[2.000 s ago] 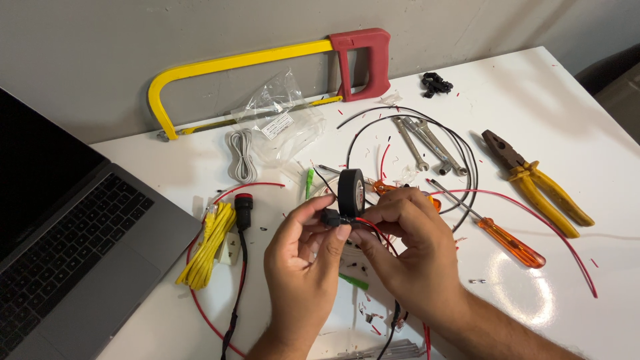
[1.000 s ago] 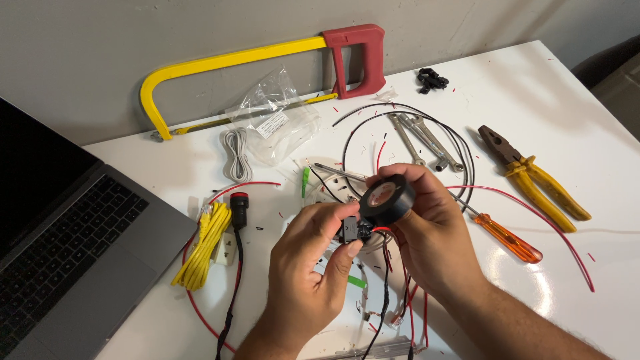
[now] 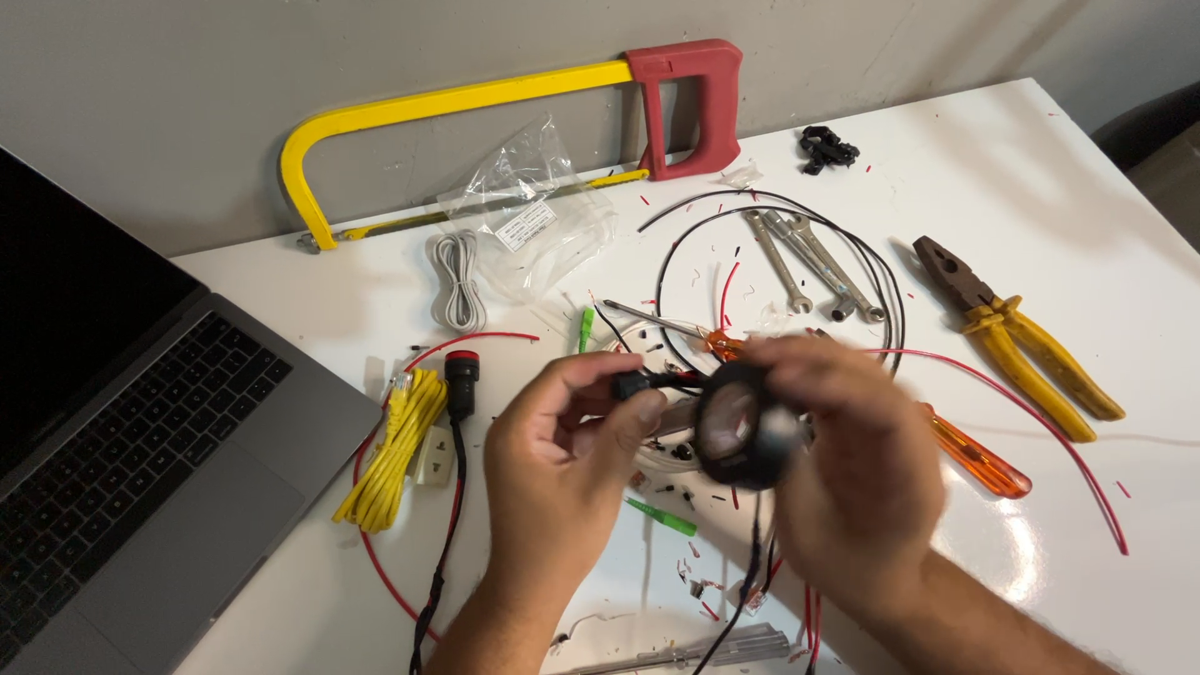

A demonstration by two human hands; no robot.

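Note:
Between thumb and fingers, my left hand (image 3: 572, 459) pinches a small black component (image 3: 630, 382), its exact kind not plain. Black-wrapped wires (image 3: 677, 381) run from it to the right, toward a roll of black electrical tape (image 3: 741, 427). Motion blurs my right hand (image 3: 853, 450), which is at the roll's right side with its fingers over the upper edge. The fingertips' contact with the roll is partly hidden. Below the hands, a black cable (image 3: 753, 572) hangs over the white table, with red wires (image 3: 813, 619) to its right.
A laptop (image 3: 234, 441) lies left, beside a yellow network cable (image 3: 398, 450) and a red-capped indicator lamp (image 3: 461, 384). Behind are a hacksaw (image 3: 469, 96), a plastic bag (image 3: 553, 234) and wrenches (image 3: 778, 262). Pliers (image 3: 1012, 347) and an orange-handled screwdriver (image 3: 980, 455) lie right. Wire scraps are scattered about.
The tape roll has tilted from upright, and its open face now shows toward the camera. My right hand has turned and moved right of the component. My left hand still holds the black component.

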